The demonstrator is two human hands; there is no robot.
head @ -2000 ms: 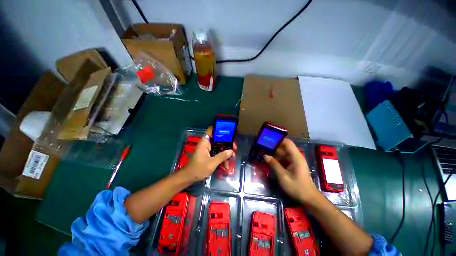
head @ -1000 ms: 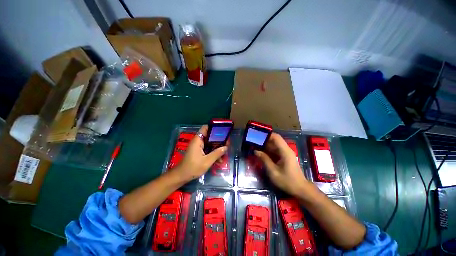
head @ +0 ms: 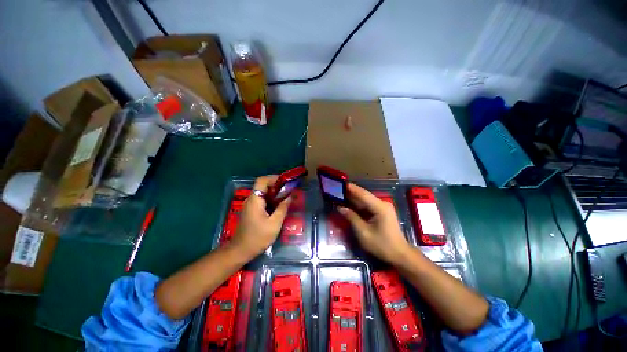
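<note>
My left hand (head: 258, 218) holds a black-and-red keypad phone (head: 287, 184), turned with its edge up and its screen slanting to the right. My right hand (head: 375, 223) holds a second keypad phone (head: 333, 187); its screen is lit pale and faces slightly left. Both phones are above a clear blister tray (head: 315, 260). Several red open-backed phones (head: 345, 317) lie in the front pockets. More red phones lie in the back row, partly hidden by my hands. One at the right (head: 427, 216) shows a white rectangle in its back.
Behind the tray lie a cardboard sheet (head: 350, 141) and white paper (head: 430, 141). A drink bottle (head: 251, 86), a plastic bag (head: 182, 113) and cardboard boxes (head: 182, 72) stand back left. A red pen (head: 140, 239) lies left. A teal instrument (head: 502, 155) and cables are at right.
Both phones have tilted inward; the left one now shows more of its red edge and less of its screen. The lit screens look paler than the earlier blue. The view has shifted slightly.
</note>
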